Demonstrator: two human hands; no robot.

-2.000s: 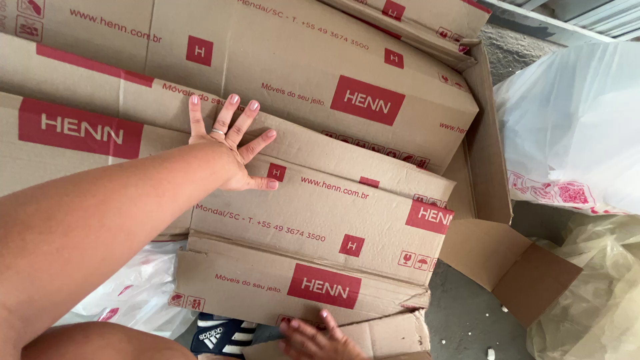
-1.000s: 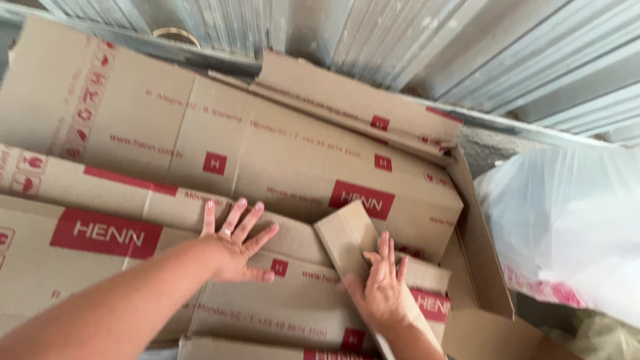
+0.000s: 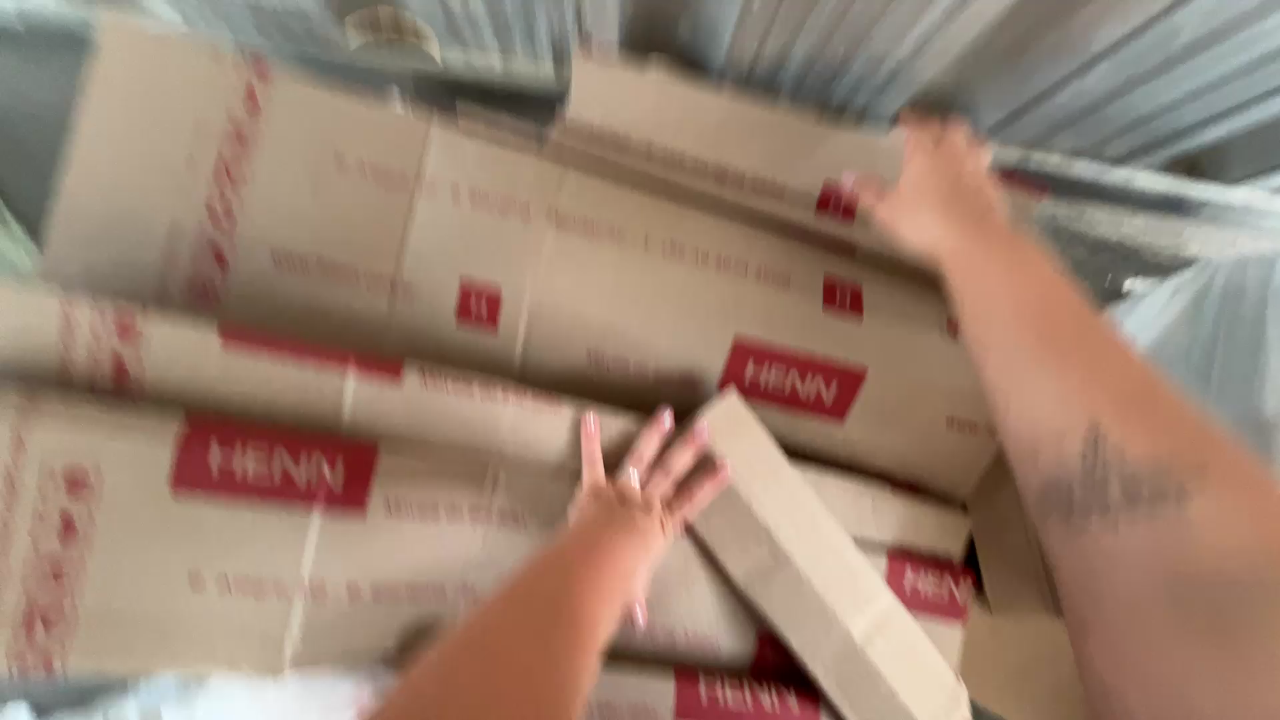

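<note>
My left hand (image 3: 640,495) rests with spread fingers on a long, folded cardboard piece (image 3: 480,400) in the middle of a stack, and its fingertips are beside a narrow cardboard strip (image 3: 820,550) that lies slantwise. My right hand (image 3: 935,185) reaches to the upper right, over the top edge of a raised cardboard flap (image 3: 730,125); its fingertips are blurred, so its hold cannot be told. Below that flap lies a wide cardboard panel (image 3: 620,280) with red printing. Another printed cardboard panel (image 3: 400,560) is nearer me, under my left forearm.
Corrugated metal sheeting (image 3: 900,60) runs behind the stack. A pale plastic bag (image 3: 1210,330) is at the right, past my right forearm. White plastic (image 3: 240,695) shows at the lower left edge. A round object (image 3: 392,30) lies by the wall at the top.
My right hand has moved from the slanted strip up to the far flap. The strip, not on the stack two seconds ago, now lies across it. My left hand stays on the cardboard. The view has shifted toward the wall.
</note>
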